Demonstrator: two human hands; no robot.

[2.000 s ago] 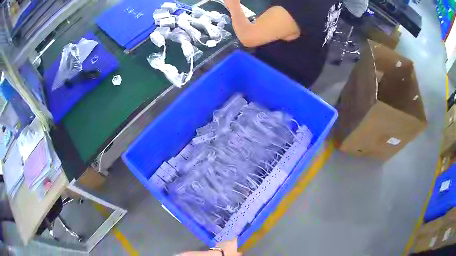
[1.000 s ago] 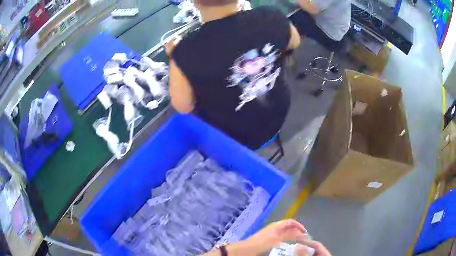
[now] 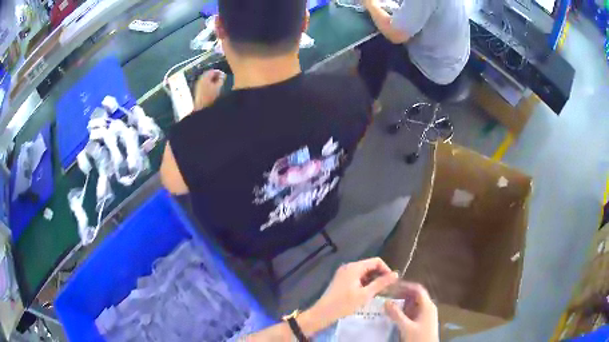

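Observation:
My left hand [image 3: 354, 287], with a dark band and a gold-coloured piece at the wrist, is at the lower centre, its fingertips pinched at the top of a clear bag. My right hand [image 3: 415, 314] is beside it, thumb and fingers closed on the same bag. Inside or against the bag is a whitish thing with small print [image 3: 368, 323], cut off by the bottom edge; what it is cannot be told. A blue tote [image 3: 123, 250] at the lower left holds whitish bagged power strips [image 3: 177, 294].
An open brown carton [image 3: 477, 267] stands on the floor at right. A person in a black top [image 3: 267, 160] sits ahead at the green bench [image 3: 63, 210], which bears white corded units [image 3: 110, 150] and blue sheets. Another person in grey [image 3: 437, 40] sits beyond.
The view has shifted right, so the tote now sits further left and low. My right hand has come into view since the oldest frame. Both hands now meet at the bag.

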